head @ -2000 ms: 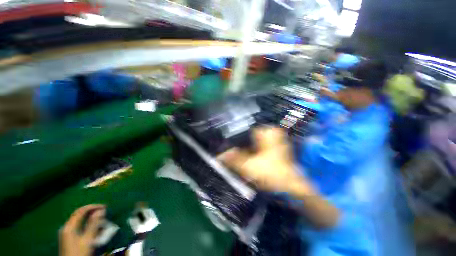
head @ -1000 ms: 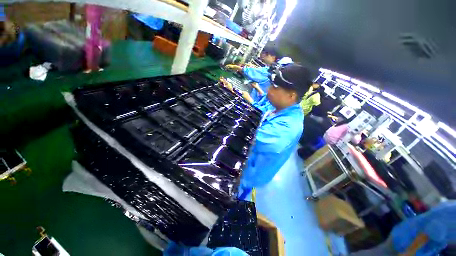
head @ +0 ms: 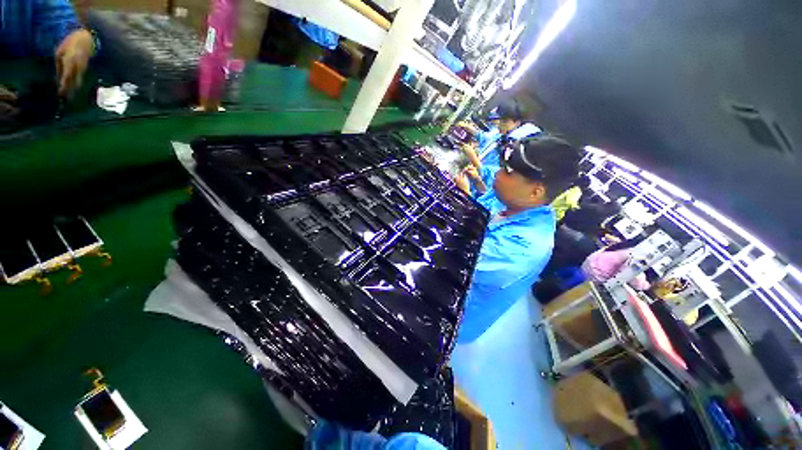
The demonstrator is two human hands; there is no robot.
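A tall stack of glossy black blister trays [head: 378,220] fills the middle, with moulded pockets in its top sheet. A whitish liner strip [head: 290,290] runs along its near edge. A row of display modules [head: 48,248] with gold-orange tails lies on the green mat at the left. Another display module [head: 107,415] in a white frame lies at the lower left, and one more [head: 13,431] is cut off by the corner. Neither my left hand nor my right hand is in view.
Blue cloth [head: 378,438] shows at the bottom edge. A person in a blue smock and black cap [head: 514,237] stands beyond the stack. Another person's hand [head: 74,60] is at the upper left. A white post [head: 383,70] rises behind the trays. Cardboard boxes [head: 591,406] stand at the right.
The view has shifted, so the trays sit further right and more of the display row shows. The blue sleeve at the lower right is gone. Another person's hand has appeared at the upper left.
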